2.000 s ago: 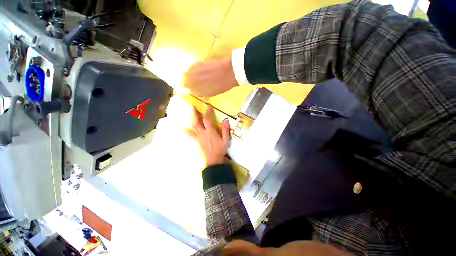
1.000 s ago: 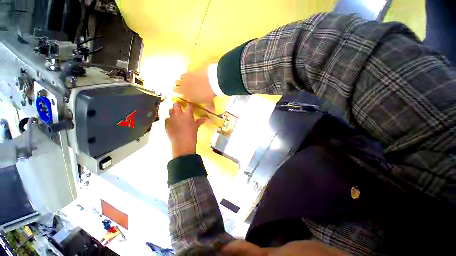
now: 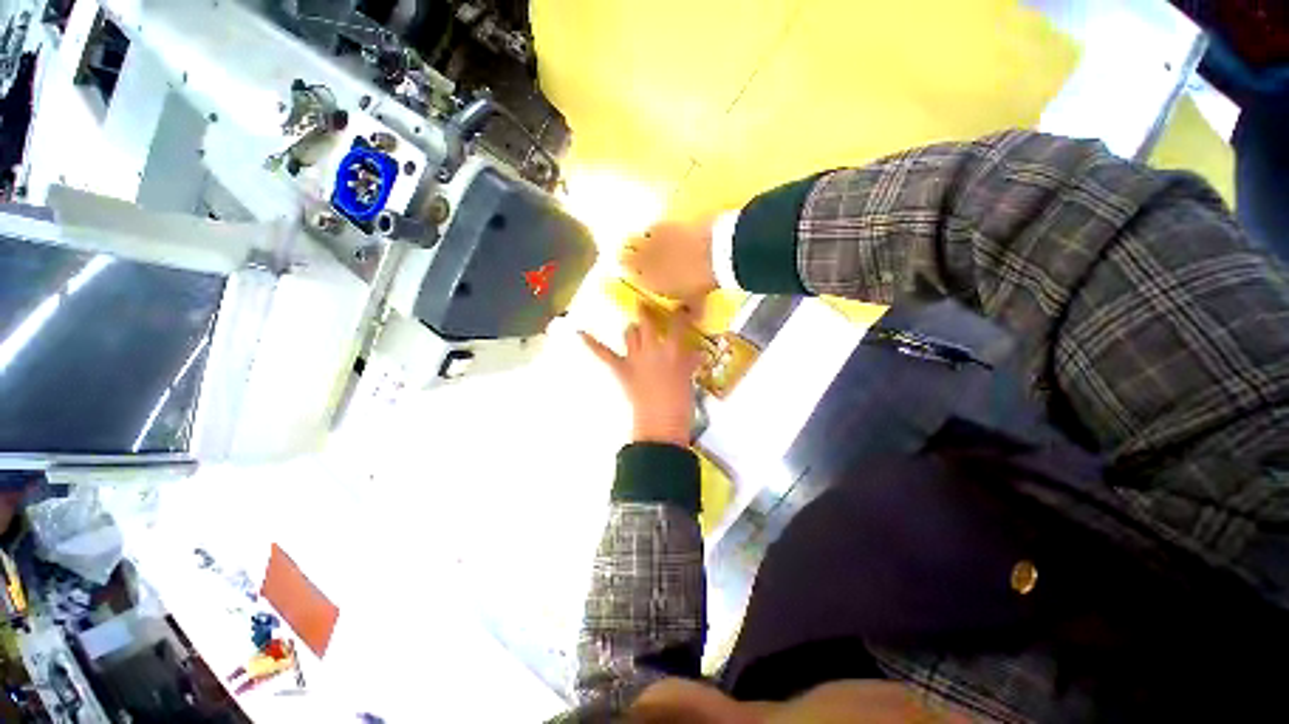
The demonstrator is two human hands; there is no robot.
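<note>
A large yellow fabric panel [image 3: 834, 85] spreads behind the sewing machine head [image 3: 502, 262]. A narrow yellow strip [image 3: 655, 297] runs between my hands from a brass-coloured metal piece [image 3: 724, 365] toward the glaring needle area. My right hand [image 3: 672, 262] rests on the fabric beside the needle area, its fingers bunched and washed out by light; whether it grips is unclear. My left hand [image 3: 655, 371] lies palm down with fingers spread, one pointing left, fingertips at the strip. The needle itself is lost in glare.
Dark snips [image 3: 926, 347] lie on the grey table extension [image 3: 862, 410] near my body. A dark screen [image 3: 99, 347] stands at the left. A reddish-brown card [image 3: 300, 600] and small coloured items lie on the white table at lower left. A blue ring [image 3: 365, 181] sits on the machine arm.
The view has shifted, bringing the screen further into the picture. Both hands remain by the needle area; my left fingers have shifted, with one now stretched toward the left.
</note>
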